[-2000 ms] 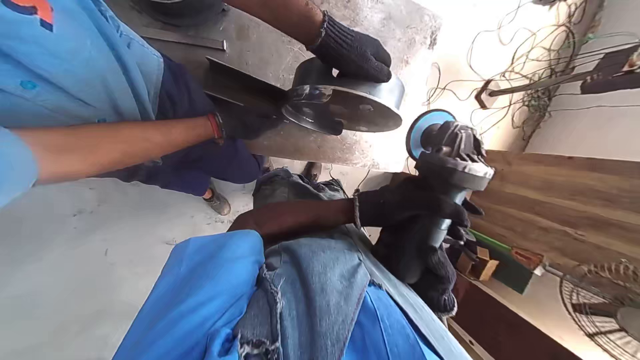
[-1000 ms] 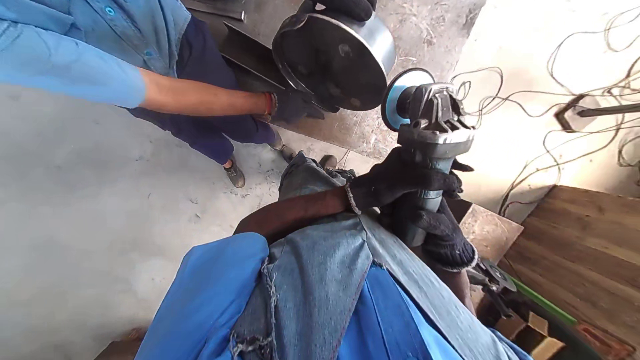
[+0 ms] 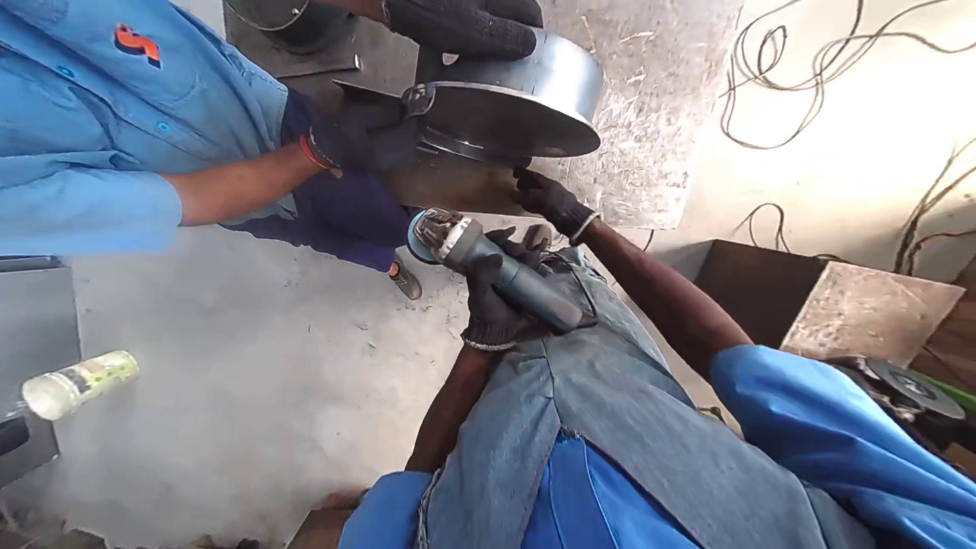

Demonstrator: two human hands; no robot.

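Note:
My gloved left hand (image 3: 492, 301) is closed around the body of an angle grinder (image 3: 515, 271), held above my denim apron. The grinder's head and blue-rimmed disc (image 3: 419, 236) point up and left. My gloved right hand (image 3: 545, 200) is off the grinder, its fingers apart at the near edge of the steel worktable, just below a round steel part (image 3: 526, 99) with a broad rim. Whether the fingertips touch the part or the table cannot be told. A co-worker's gloved hands hold the part, one on top (image 3: 473, 27), one at its left side (image 3: 366, 137).
The co-worker in a blue shirt stands at the left of the worktable (image 3: 648, 114). Cables (image 3: 820, 69) lie on the floor at upper right. A metal box (image 3: 762, 297) and another tool with a disc (image 3: 915, 389) are at right. A can (image 3: 80, 385) is at far left.
My right hand has let go of the grinder and moved up to the table's edge. The grinder, in both hands before, now rests in my left hand, turned toward the left. The co-worker has tilted the round part.

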